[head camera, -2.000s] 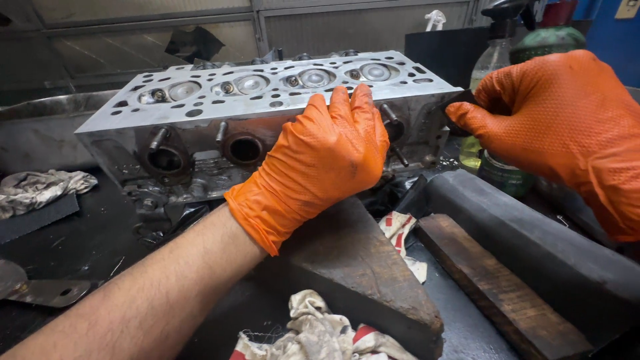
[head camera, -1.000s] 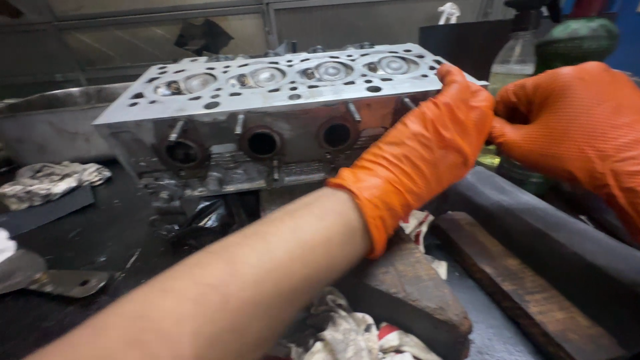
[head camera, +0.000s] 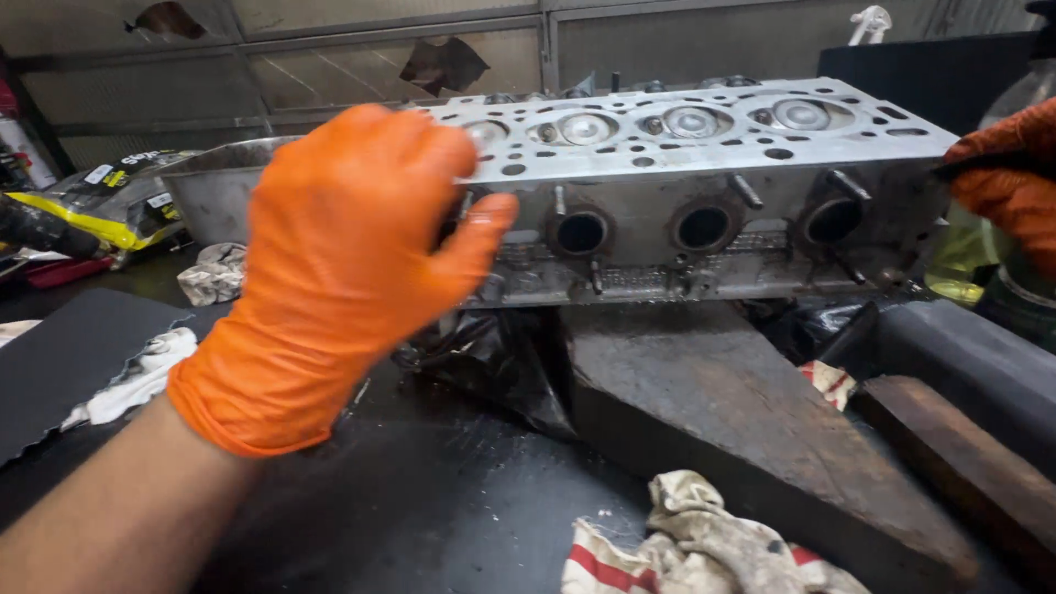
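An aluminium engine cylinder head (head camera: 635, 194) lies with its flat combustion face up and its round ports toward me. My left hand (head camera: 355, 239), in an orange rubber glove, is at the left end of the cylinder head, thumb and fingers apart and slightly blurred; whether it touches the metal cannot be told. At the right edge of the view, my right hand (head camera: 1011, 177), also orange-gloved, is cut off by the frame. It is closed on a dark piece of material (head camera: 957, 165) beside the head's right end.
Wooden blocks (head camera: 742, 412) lie under and in front of the cylinder head. Stained rags (head camera: 701, 536), a black sheet (head camera: 66, 355), a metal tray (head camera: 214, 181), black plastic (head camera: 487, 363) and a bottle with yellow liquid (head camera: 961, 256) surround it on the dark bench.
My left hand has moved from the right end of the cylinder head to its left end. My right hand stays near the right end. The view has shifted.
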